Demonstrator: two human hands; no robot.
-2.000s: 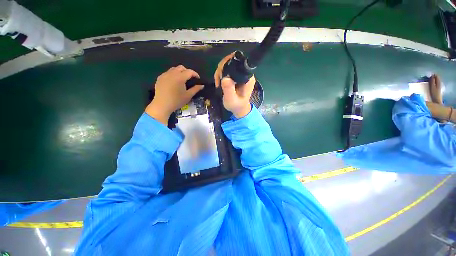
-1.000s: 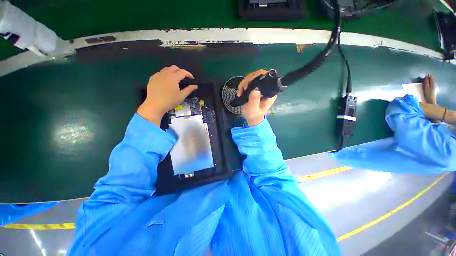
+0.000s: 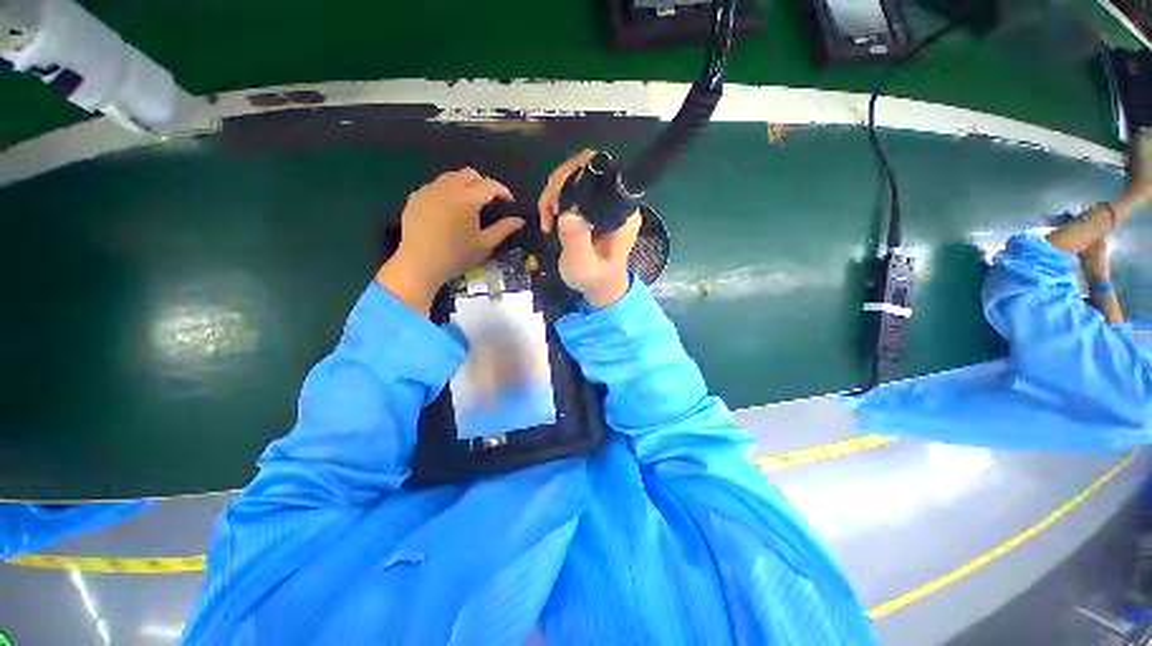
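The opened tablet unit (image 3: 503, 366) lies in a black tray (image 3: 430, 457) in front of me, its silver-white battery facing up and a yellow patch on the board end. My right hand (image 3: 591, 240) holds the black electric screwdriver (image 3: 601, 192) upright over the board's upper right end; its tip is hidden. My left hand (image 3: 445, 234) rests at the tray's upper left, thumb and fingers curved apart, with nothing visible held. The round mesh screw dish (image 3: 651, 245) sits just right of my right hand, partly covered.
A slim black controller with a white band (image 3: 892, 308) lies to the right on its cord. Beyond the worn white rail (image 3: 783, 100), trays (image 3: 859, 23) stand on the green conveyor. Another person's blue sleeve (image 3: 1042, 303) is at far right. A white fixture (image 3: 95, 63) is at upper left.
My right hand with the screwdriver moved from over the screw dish left to the board end. Another tray now shows on the conveyor. The other person's hands moved.
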